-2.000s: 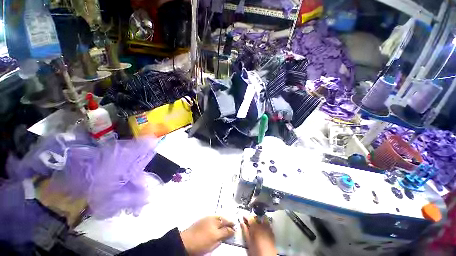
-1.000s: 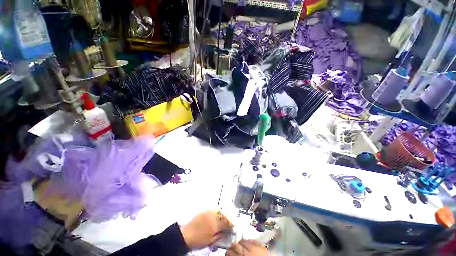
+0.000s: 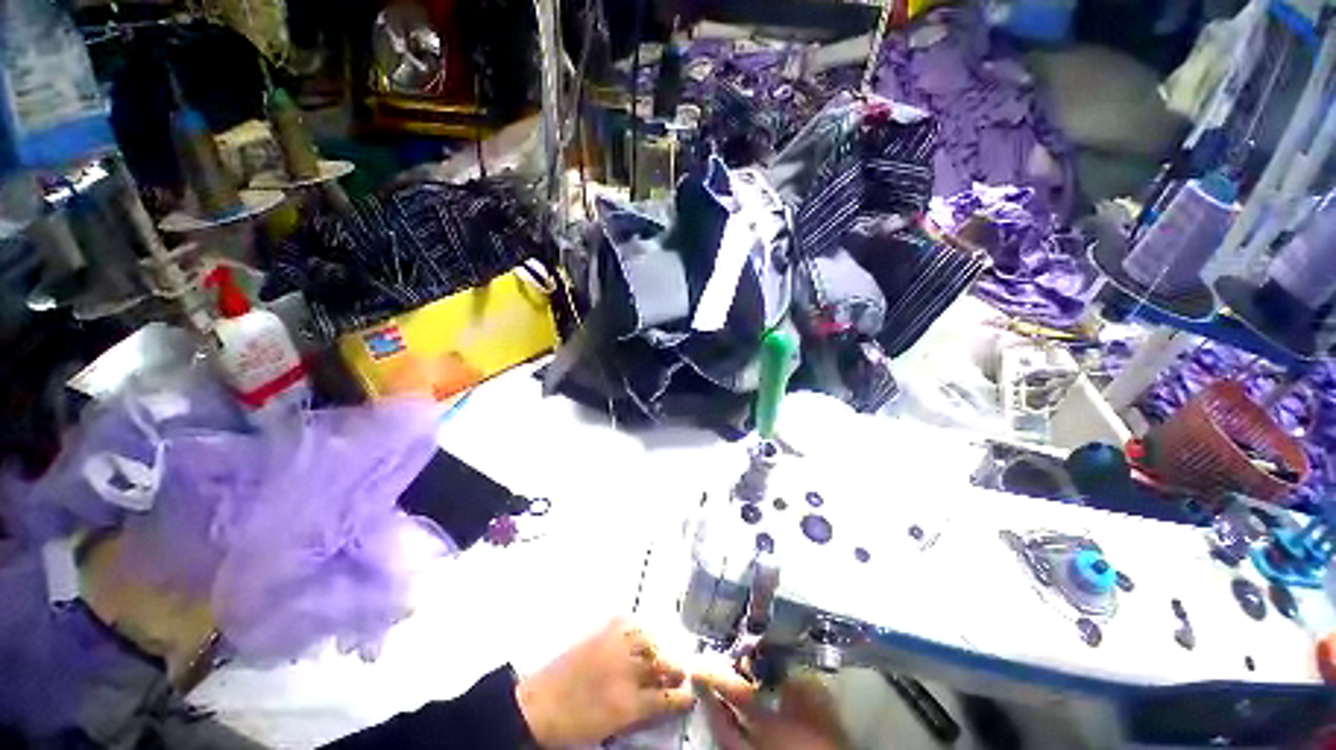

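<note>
My left hand (image 3: 598, 686), in a dark sleeve, lies at the front of the machine bed with its fingers bent toward the needle area. My right hand (image 3: 777, 715) is blurred and cut off by the bottom edge, its fingertips close to my left fingertips, under the needle area (image 3: 737, 645) of the white sewing machine (image 3: 938, 586). Glare hides whatever lies between the fingers. A heap of sheer purple tulle (image 3: 293, 513) with white loops lies on the left, partly over a tan cardboard piece (image 3: 147, 593).
A black flat pouch (image 3: 457, 495) lies beside the tulle. A white bottle with a red top (image 3: 260, 352) and a yellow box (image 3: 454, 337) stand behind. Dark striped fabric (image 3: 659, 301) is heaped behind the machine. A reddish basket (image 3: 1223, 444) and purple thread cones (image 3: 1179, 235) are at the right.
My left hand has moved slightly right and down. My right hand has shifted right, closer to the needle area. The whole view has shifted a little, with the machine appearing further right.
</note>
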